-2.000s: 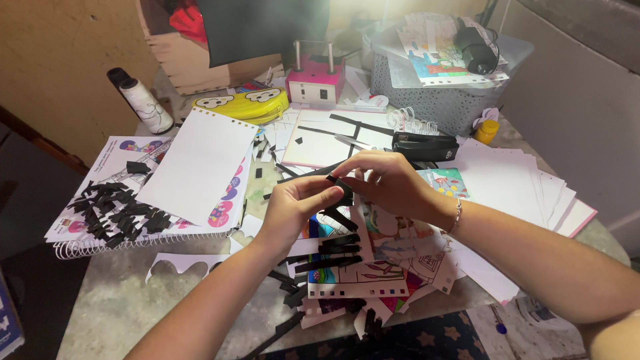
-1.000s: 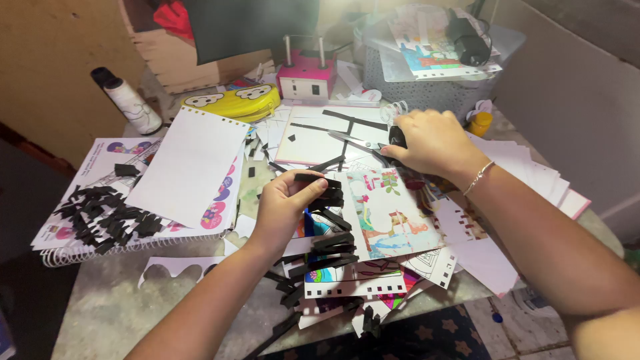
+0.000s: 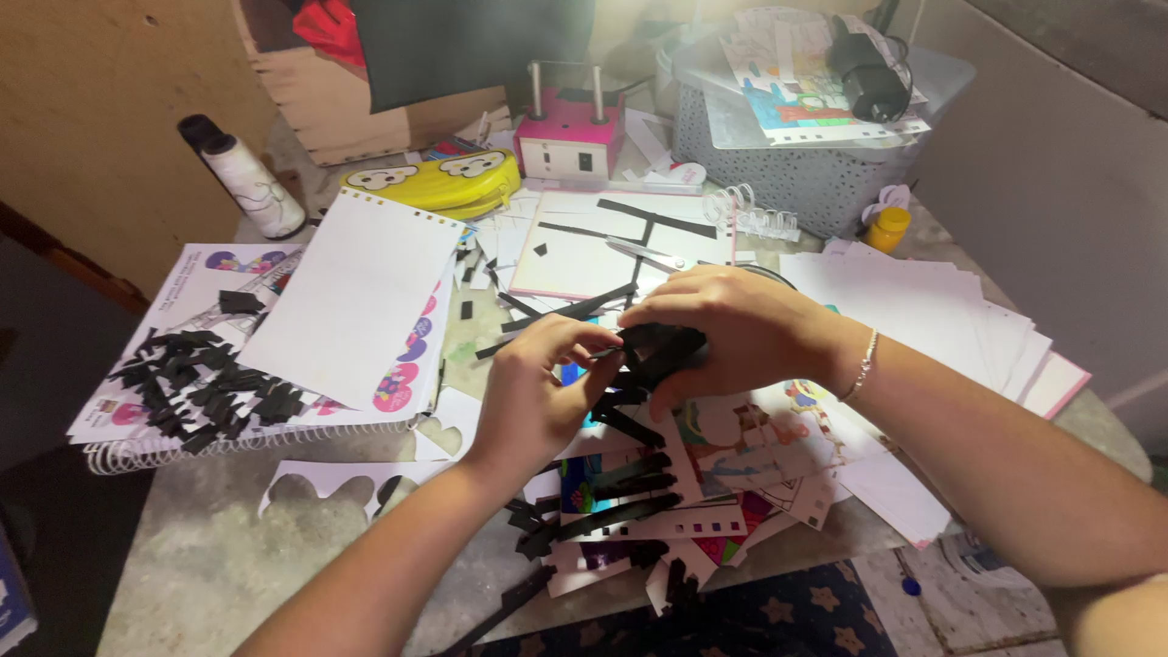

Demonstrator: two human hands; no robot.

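Observation:
My left hand point(image 3: 547, 383) pinches the end of a small black strip point(image 3: 607, 350) between thumb and fingers. My right hand point(image 3: 739, 328), beside it, grips a black item point(image 3: 666, 351), partly hidden by the fingers; its kind cannot be told. Black strips point(image 3: 639, 470) lie below the hands over coloured drawings point(image 3: 730, 447). A pair of scissors point(image 3: 648, 254) rests above the right hand on a white sheet with long black strips point(image 3: 657, 219). At the left, a heap of cut black pieces point(image 3: 201, 388) covers part of a spiral notebook point(image 3: 155, 447).
A white punched sheet point(image 3: 356, 292) overlaps the notebook. Behind stand a yellow pencil case point(image 3: 438, 182), a pink and white box with two metal posts point(image 3: 570, 137), and a grey basket point(image 3: 785, 173). A white bottle point(image 3: 251, 187) is at the left, loose paper point(image 3: 894, 301) at the right.
The right hand was out near the scissors one second ago; it has come back beside the left hand. The scissors now lie on the white sheet.

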